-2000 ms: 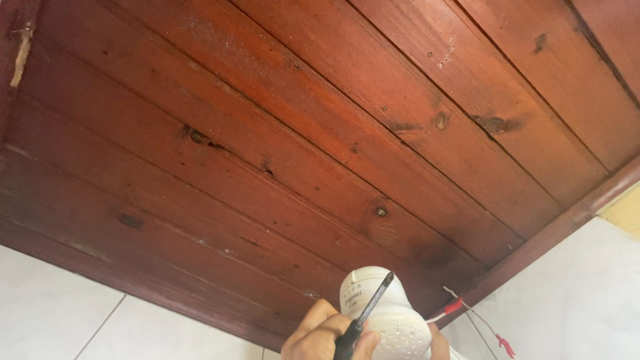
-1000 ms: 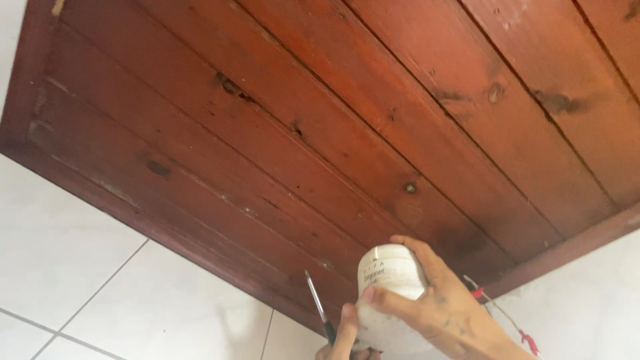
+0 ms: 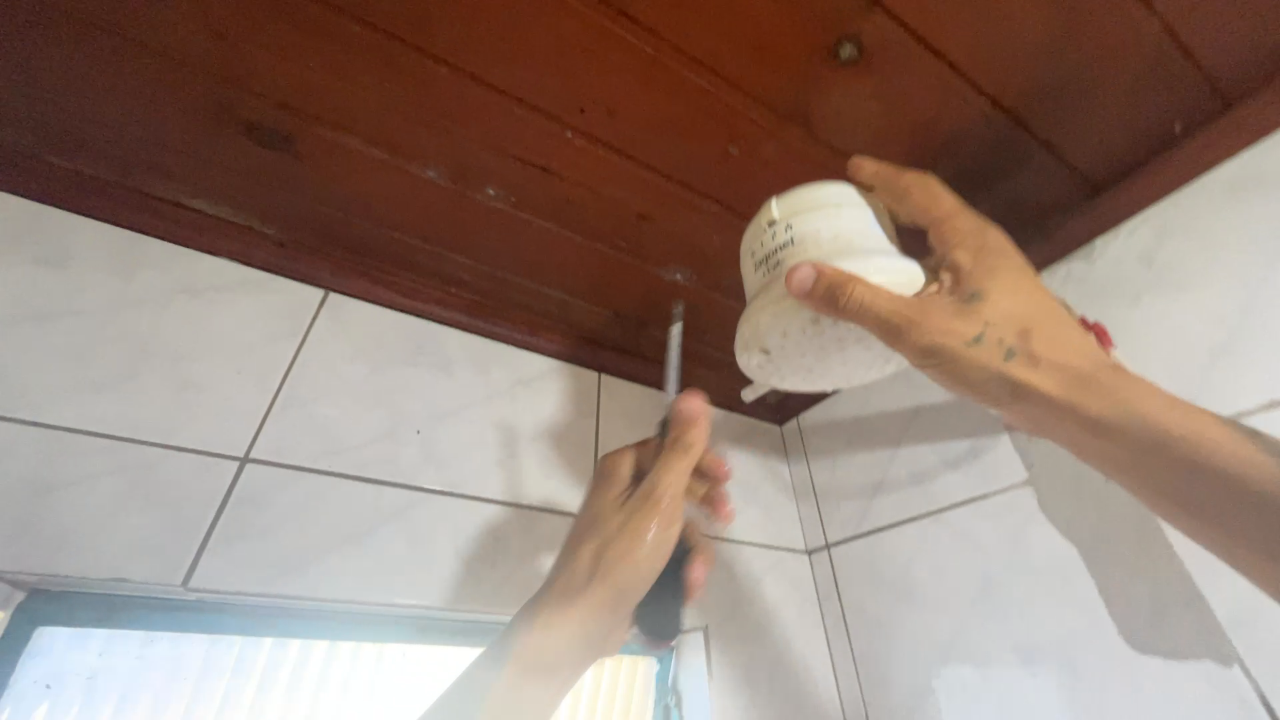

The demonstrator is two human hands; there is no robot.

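My right hand (image 3: 960,270) grips a white plastic electric shower head (image 3: 830,290) from its right side, thumb in front and fingers behind. Its perforated spray face points down and toward me, and its body bears writing. Left of it and lower, my left hand (image 3: 640,510) is wrapped around the dark handle of a screwdriver (image 3: 674,350). The metal shaft points up, its tip near the wooden ceiling; whether the two touch I cannot tell. Behind my right wrist a bit of red (image 3: 1098,333) shows.
Overhead is a ceiling of dark red wooden boards (image 3: 480,120) with a wooden trim along the walls. White tiled walls (image 3: 420,400) meet in a corner behind my hands. A window with a blue frame (image 3: 250,610) lies at the lower left. Grey patching runs down the right wall.
My left hand has turned the screwdriver more upright, and it now stands apart from the shower head. The view has tipped down, bringing in the window. The wires with red ends are now mostly hidden.
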